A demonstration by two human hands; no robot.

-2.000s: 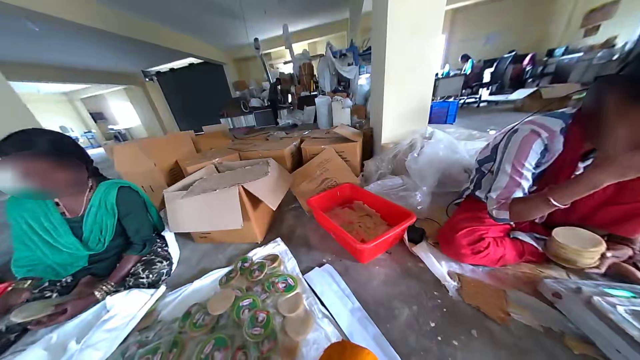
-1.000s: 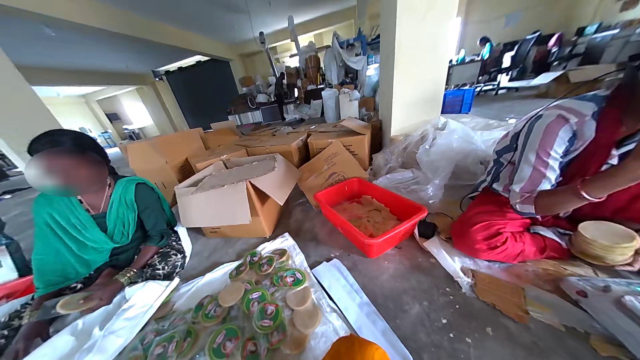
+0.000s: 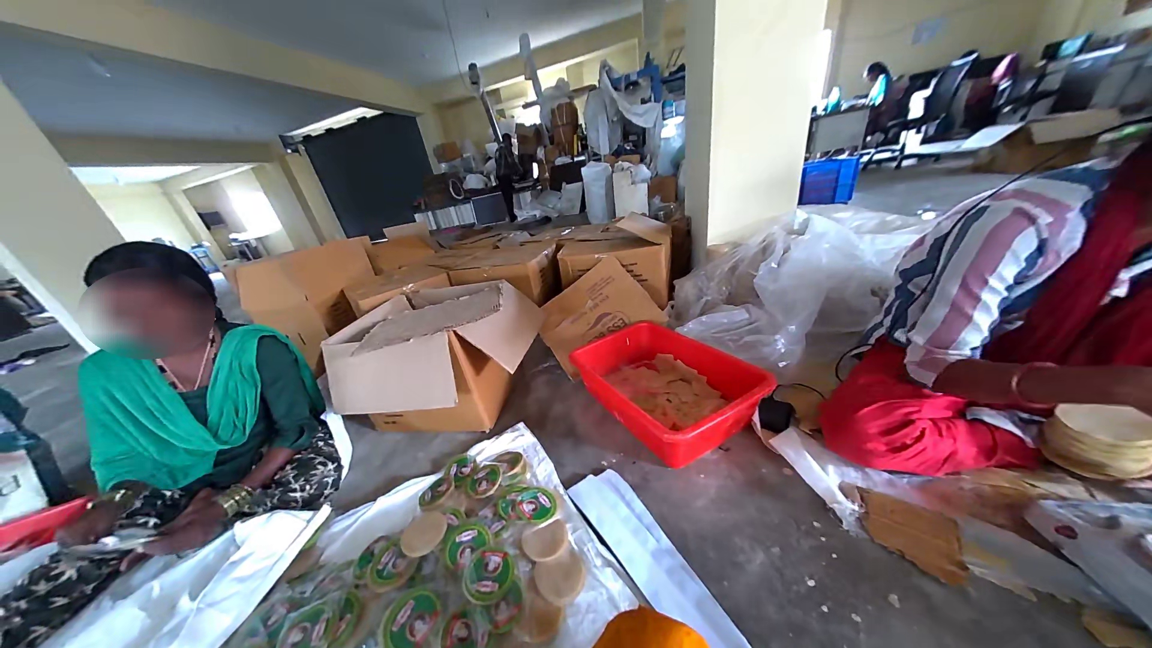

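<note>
Neither my left hand nor my right hand shows in the head view. Round packs with green-rimmed labels (image 3: 489,576) lie piled on a white plastic sheet (image 3: 517,441) at the lower middle; some show a plain beige face (image 3: 559,577). An orange rounded thing (image 3: 650,630) pokes in at the bottom edge, beside a folded white sheet (image 3: 643,549). Past these, a red plastic tub (image 3: 677,445) holds thin light-brown pieces (image 3: 670,389).
A person in a green scarf (image 3: 171,423) sits at left, hands low in the lap. Another person in a striped top (image 3: 981,261) sits at right by a stack of beige discs (image 3: 1100,439). Open cardboard boxes (image 3: 432,396), clear plastic wrap (image 3: 792,279) and a pillar (image 3: 756,117) stand beyond.
The person at left held a beige disc one second ago; it no longer shows plainly in their hands. The view has shifted a little.
</note>
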